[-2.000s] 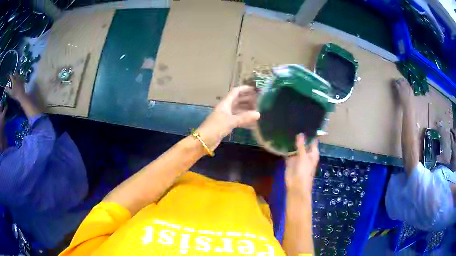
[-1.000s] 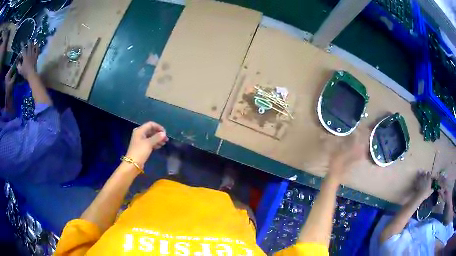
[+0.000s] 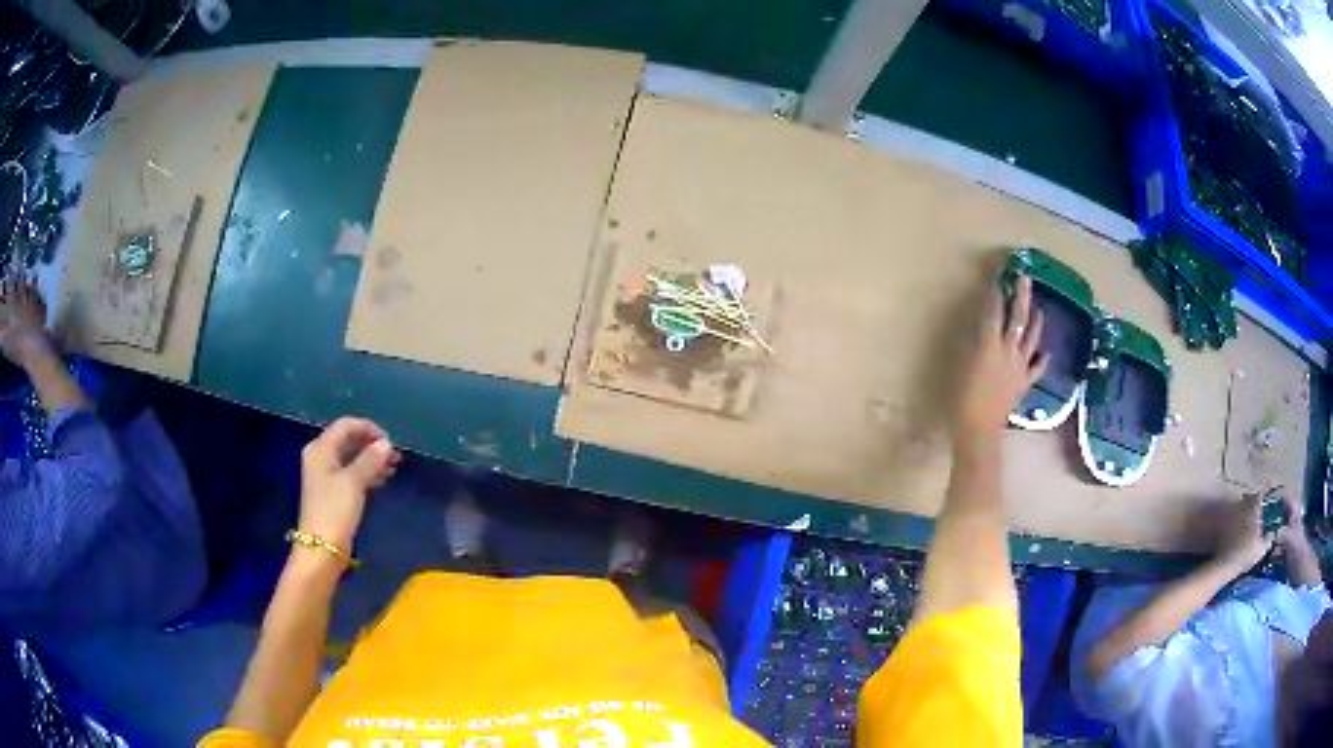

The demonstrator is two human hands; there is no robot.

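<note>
Two green housings with dark centres and pale rims lie side by side on the cardboard at the right, the near-hand housing and the far housing. My right hand is spread flat over the left edge of the near-hand housing; part of that housing is hidden under it. My left hand is raised in front of the bench edge at the left, thumb and fingertips together; whether it pinches something small cannot be told.
Thin sticks and a green-white dish lie on a stained board. A blue crate of shiny parts stands below the bench. People sit at both sides. Dark-green parts lie at the far right.
The near-hand housing has moved right, against the other, with my right hand now on its left edge. Since the oldest frame, my left hand has let go of a housing and moved left.
</note>
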